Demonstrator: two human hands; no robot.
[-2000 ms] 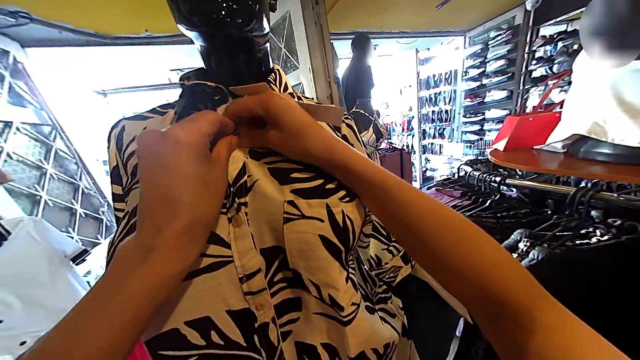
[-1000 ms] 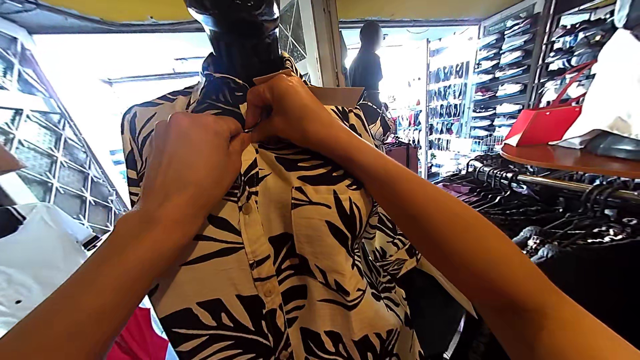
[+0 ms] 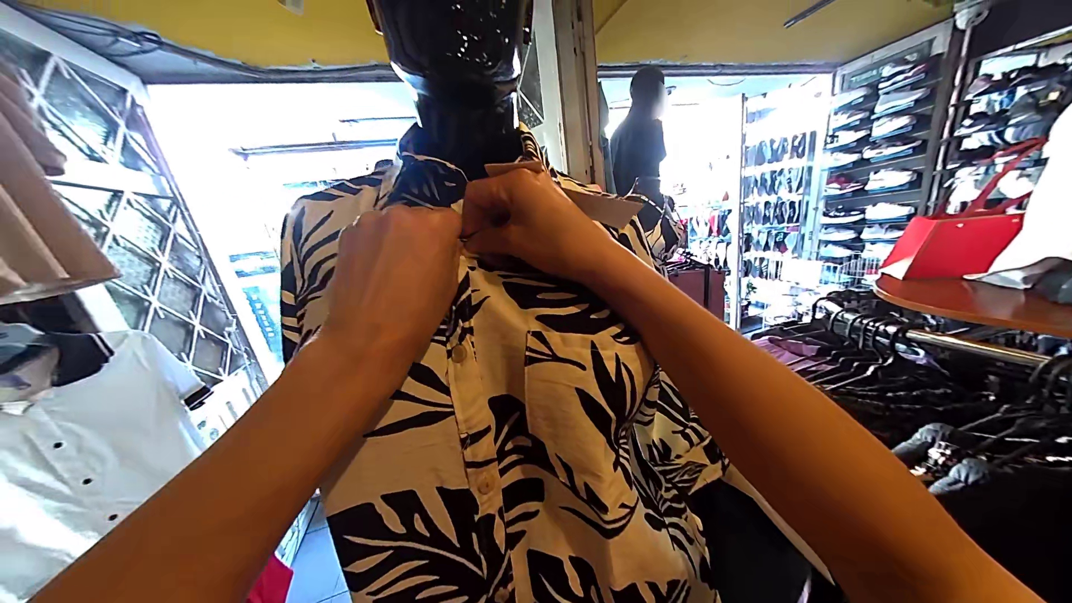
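A cream button-up shirt with a black leaf print (image 3: 569, 435) is on a glossy black mannequin (image 3: 469, 100). Its lower front is closed by buttons, one of them a small pale button (image 3: 458, 353) below my hands. My left hand (image 3: 398, 268) grips the upper front edge just under the collar, fingers curled. Against it, my right hand (image 3: 532, 218) pinches the other side of the front at the same height. My fingers hide the button or hole between them. A piece of tan card (image 3: 605, 208) shows beside my right wrist, at the shirt's shoulder.
Dark clothes hang on a metal rail (image 3: 946, 339) at the right, beside a round wooden table (image 3: 980, 303) with a red handbag (image 3: 955, 243). A white shirt (image 3: 92, 435) is at the left. Shoe shelves (image 3: 879, 159) and a dark figure (image 3: 641, 134) stand behind.
My hands stay together at the shirt's neckline, with small shifts of the fingers. The view has shifted slightly.
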